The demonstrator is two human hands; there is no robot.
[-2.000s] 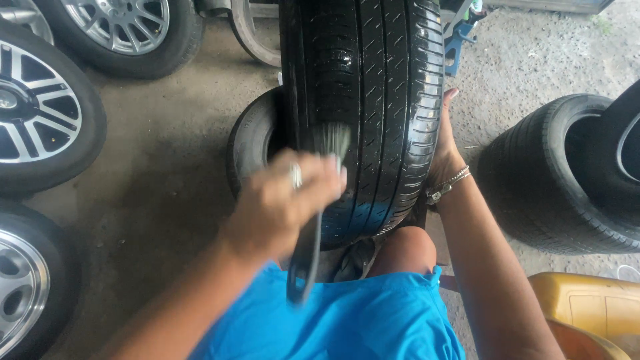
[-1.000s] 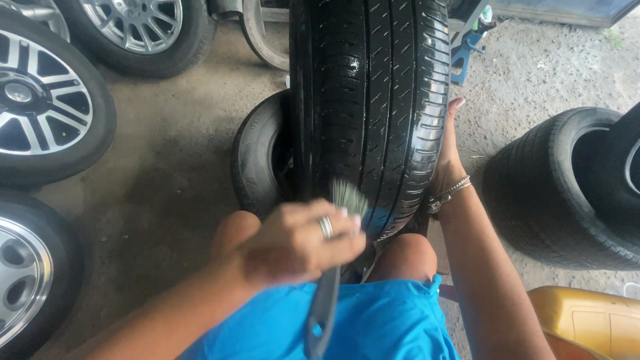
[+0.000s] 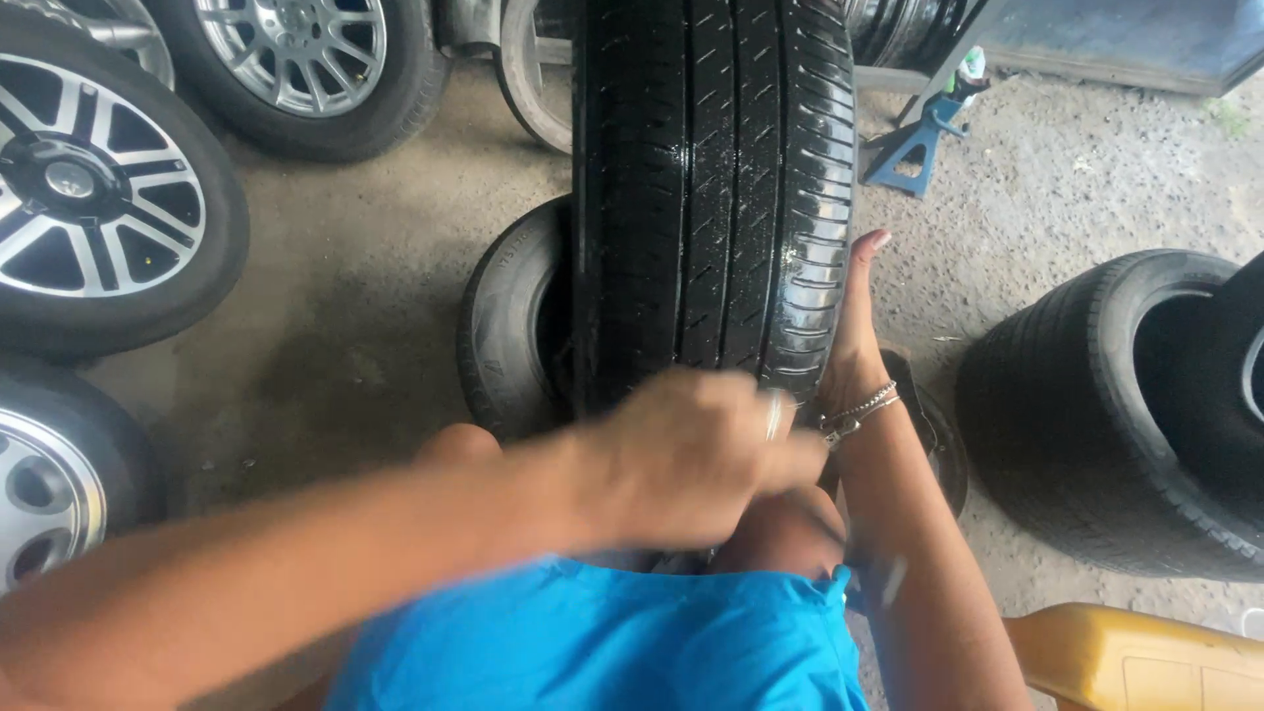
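A wet, shiny black car tire (image 3: 726,188) stands upright before my knees, its tread facing me. My left hand (image 3: 691,459), blurred by motion and wearing a ring, is closed at the tread's lower end. It grips a brush whose blurred handle (image 3: 879,573) sticks out toward the lower right; the bristles are hidden. My right hand (image 3: 857,326), with bracelets at the wrist, lies against the tire's right side, thumb pointing up; its fingers are hidden behind the tire.
Another tire (image 3: 504,326) lies behind on the left. Alloy wheels (image 3: 222,237) line the left side. On the right are a large tire (image 3: 1037,395), a yellow plastic container (image 3: 1136,657) and a blue jack stand (image 3: 913,153).
My left hand has moved down and right along the tread, and the brush handle now slants to the right instead of pointing down. My right hand stays at the tire's side.
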